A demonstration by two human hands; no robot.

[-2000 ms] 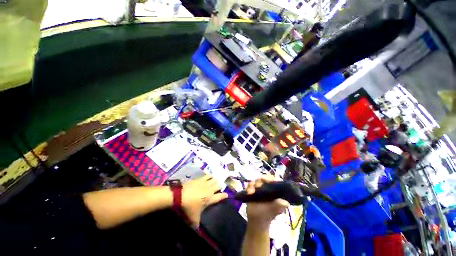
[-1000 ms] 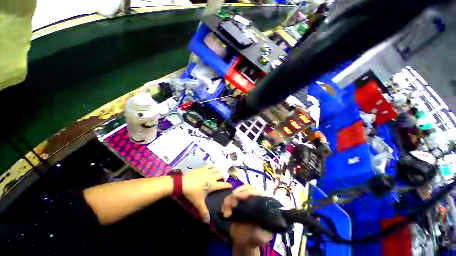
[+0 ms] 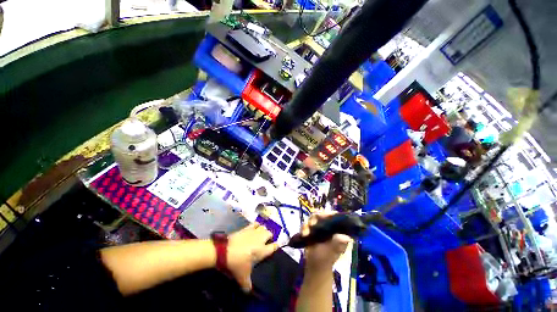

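A flat matte-black unit (image 3: pixel 276 275) lies at the bench's front edge, partly hidden by my hands. My left hand (image 3: pixel 245 251) rests on its left end, fingers spread, with a red band at the wrist. My right hand (image 3: pixel 325 248) grips a black electric screwdriver (image 3: pixel 333 226) held nearly level, its tip pointing left toward my left fingertips. Whether the tip touches the unit cannot be told. A thin grey plate (image 3: pixel 211 214) lies on the bench left of my hands.
White wash bottle (image 3: pixel 134 152) stands at the bench's left. Tangled leads (image 3: pixel 287 213) lie behind my hands. Power supply with red digits (image 3: pixel 333 146) is at the back. Blue bin (image 3: pixel 391 256) with black items is at the right. A large dark bar (image 3: pixel 351 58) crosses above.
The screwdriver has lifted and moved right from above the unit, with my right hand. My left hand stays at the unit. The view has shifted, showing more of the grey plate.
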